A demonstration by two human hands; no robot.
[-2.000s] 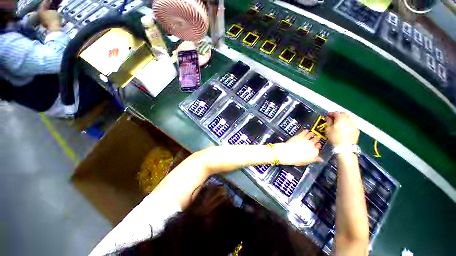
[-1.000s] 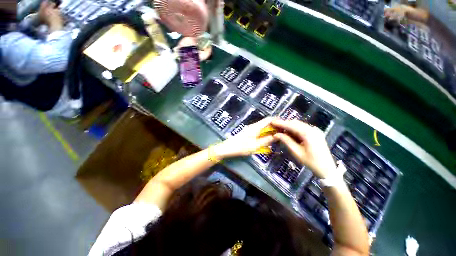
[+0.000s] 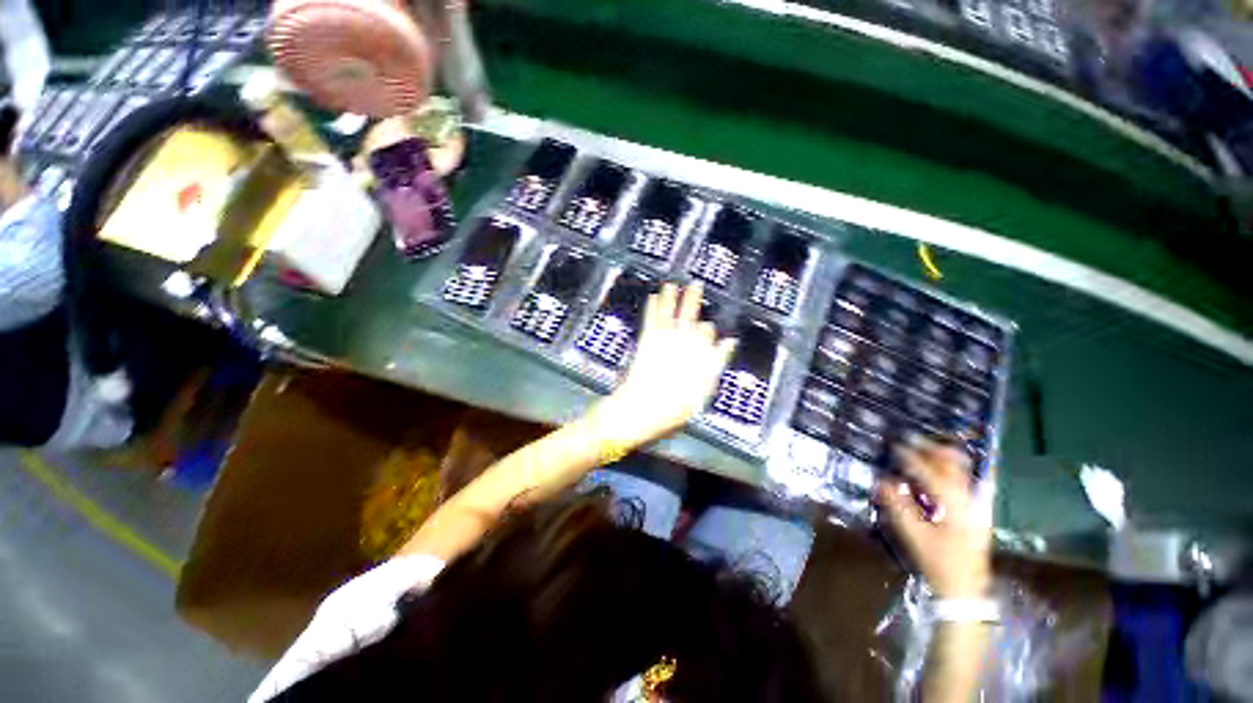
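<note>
The clear phone tray (image 3: 426, 295) holds two rows of keypad phones, black screens above pale keys, with no yellow frame visible on them. My left hand (image 3: 673, 364) lies over the lower row with its fingers apart, partly hiding a phone and covering no visible held thing. The lens tray (image 3: 1006, 398), full of small dark glossy parts, is just right of it. My right hand (image 3: 941, 515) is at the lens tray's near right corner, fingers bent and blurred. A small dark reddish spot shows at the fingertips; I cannot tell if it is held.
A pink fan (image 3: 351, 55), smartphone (image 3: 412, 199) and small open carton (image 3: 172, 206) are left. A brown carton (image 3: 261, 515) with yellow scraps is below the bench. A yellow strip (image 3: 930, 261) lies near the rail (image 3: 1072, 295). Clear film (image 3: 1017, 639) hangs near right. A person's sleeve (image 3: 30, 261) shows far left.
The view has shifted right. My hands have parted: the left went back over the phones, the right moved to the lens tray. The yellow pieces between my fingers are no longer seen there.
</note>
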